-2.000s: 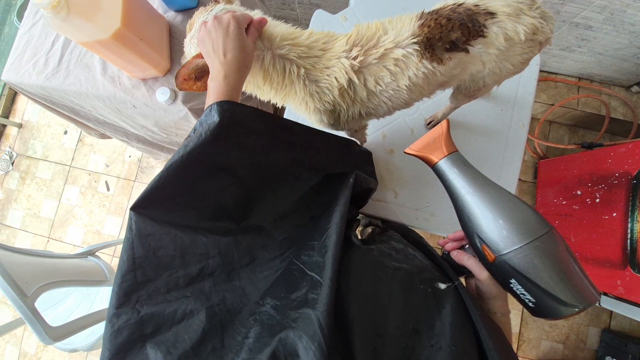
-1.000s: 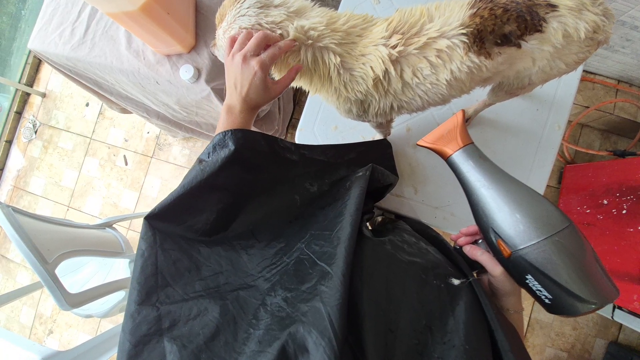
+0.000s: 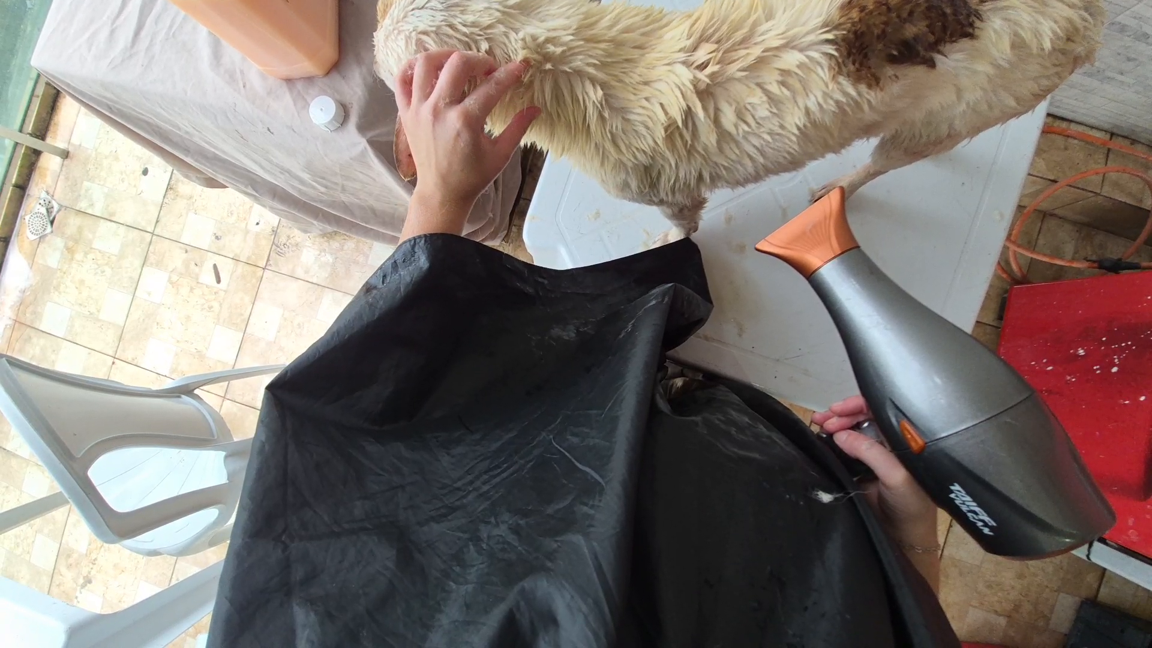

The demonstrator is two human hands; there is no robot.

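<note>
A dog (image 3: 648, 99) with damp, clumped cream fur and a brown patch on its back stands on a white plastic table (image 3: 765, 315). My left hand (image 3: 459, 126) rests on the dog's head and neck with the fingers spread, beside a brown ear. My right hand (image 3: 886, 468) is closed around the handle of a grey hair dryer (image 3: 954, 378) with an orange nozzle. The nozzle points up and left toward the dog's side, below its belly. The handle is mostly hidden by the hand and the dryer's body. A black waterproof apron or cape (image 3: 468, 432) covers my front.
At upper left, a cloth-covered table (image 3: 225, 117) holds a jug of orange liquid (image 3: 279, 36) and a white cap (image 3: 326, 112). A white plastic chair (image 3: 135, 441) stands at left. To the right are an orange hose (image 3: 1017, 216) and a red surface (image 3: 1080, 387).
My left hand has opened out, its fingers now spread over the fur of the head and neck. The right hand still holds the dryer. The view has shifted somewhat.
</note>
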